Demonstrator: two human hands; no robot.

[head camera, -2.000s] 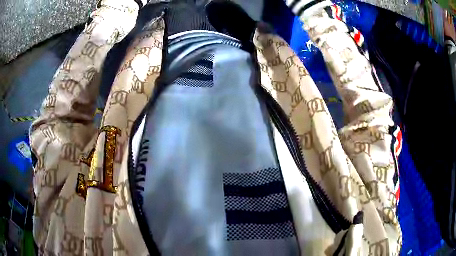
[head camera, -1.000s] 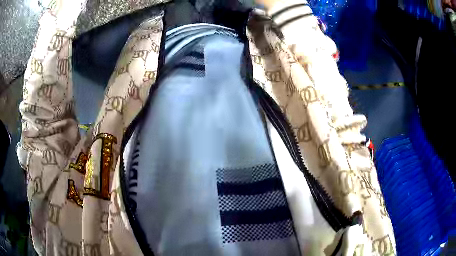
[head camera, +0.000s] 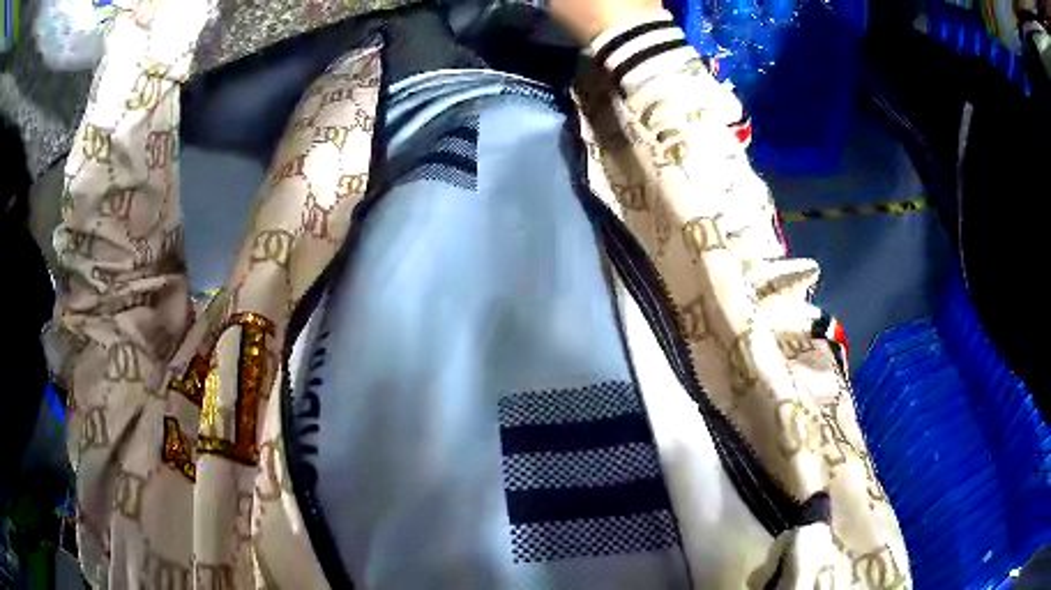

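Observation:
My right hand [head camera: 586, 14] is at the top edge, just right of centre. Only the wrist and part of the hand show beyond the striped cuff. Its fingers are cut off, so I cannot tell what it holds. My left hand is out of the picture; its sleeve runs up to the top edge at the left. The speckled grey tabletop [head camera: 300, 32] shows along the top. A shiny whitish, see-through thing [head camera: 72, 29] lies at the top left beside the left sleeve, too blurred to name.
A smooth blue bin [head camera: 807, 110] with shiny clear material at its top is right of my right sleeve. Blue ribbed crates or trays [head camera: 945, 449] stand lower right. Yellow-black tape [head camera: 859, 210] crosses the dark floor between them. A dark-clothed person [head camera: 1003, 231] is at the far right.
My right forearm has moved inward to the left. My left arm has shifted outward to the left, and its hand has left the picture. More of the ribbed blue crates and floor tape shows.

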